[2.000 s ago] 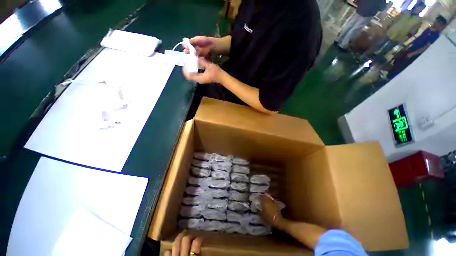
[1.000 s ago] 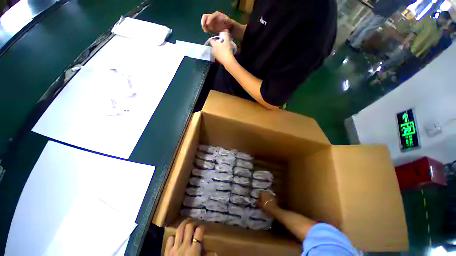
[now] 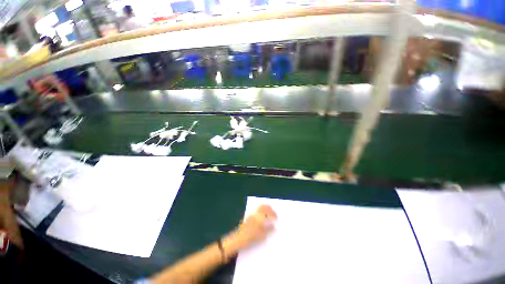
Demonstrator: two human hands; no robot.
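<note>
My left hand (image 3: pixel 257 224) reaches in from the lower left over the left edge of a white work sheet (image 3: pixel 332 244). It is blurred, with the fingers curled. A pale patch shows at the fingertips, but I cannot tell whether it is a held thing. A dark band is on the wrist. My right hand is not in view. Tangled white clumps of unbagged units lie on the green belt, one near the centre (image 3: pixel 235 136) and one further left (image 3: pixel 163 138).
Another white sheet (image 3: pixel 122 194) lies to the left, with a clump of clear and white items (image 3: pixel 50 166) beside it. A third sheet (image 3: pixel 448 233) at the right bears blurred pale items. A person's arm (image 3: pixel 8 211) shows at the left edge. A slanted post (image 3: pixel 376 100) supports the overhead shelf.
The view has swung from the open carton and black-shirted co-worker to the belt and sheets. My right hand, earlier in the carton, is out of view. My left hand has left the carton's edge.
</note>
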